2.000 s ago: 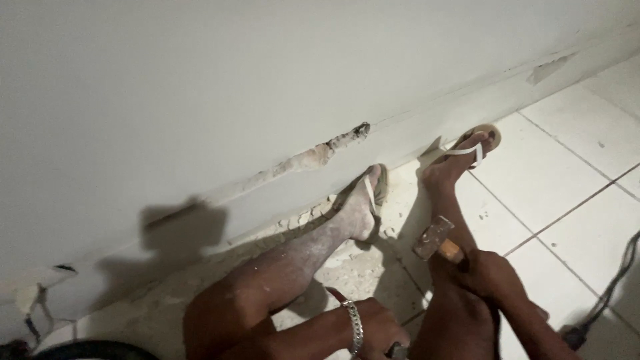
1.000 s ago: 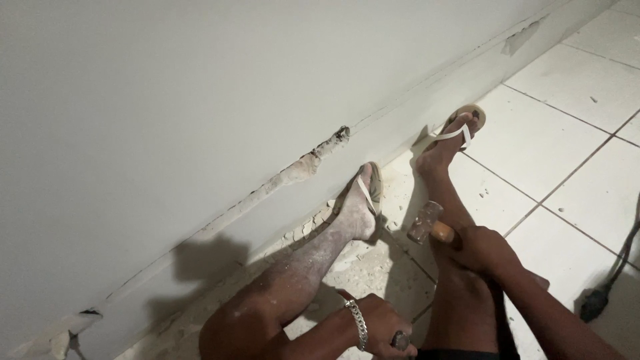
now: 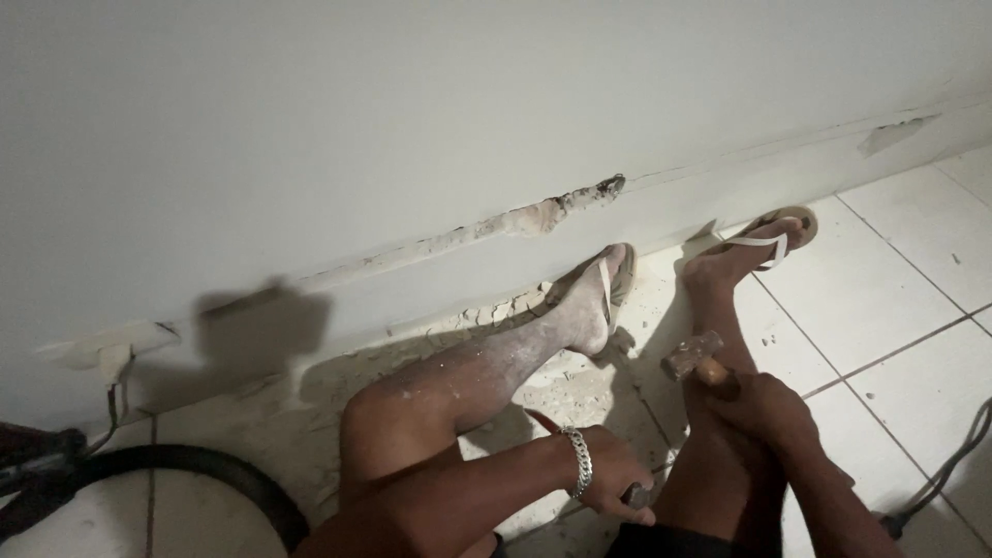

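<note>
My right hand point(image 3: 763, 411) is closed around the wooden handle of a small sledgehammer point(image 3: 692, 356), whose dusty metal head lies over my right shin. My left hand point(image 3: 616, 474), with a chain bracelet at the wrist, is closed on a chisel-like metal tool point(image 3: 635, 496); its rounded end shows at the fist and most of it is hidden. Beyond both hands, a chipped groove point(image 3: 496, 226) runs along the white wall point(image 3: 434, 116), deepest and darkest at its right end. Neither tool touches the wall.
Broken plaster point(image 3: 496, 314) lies at the wall's foot beside my dusty left leg. My feet wear flip-flops point(image 3: 806, 225) on the white tiled floor point(image 3: 876, 279). A black curved tube or hose point(image 3: 209, 461) is at lower left, a dark cable point(image 3: 949, 465) at lower right. Wires hang from a wall patch point(image 3: 116, 360).
The view has shifted to take in more of the wall and floor at left. Both hands keep their holds, with no plain change otherwise.
</note>
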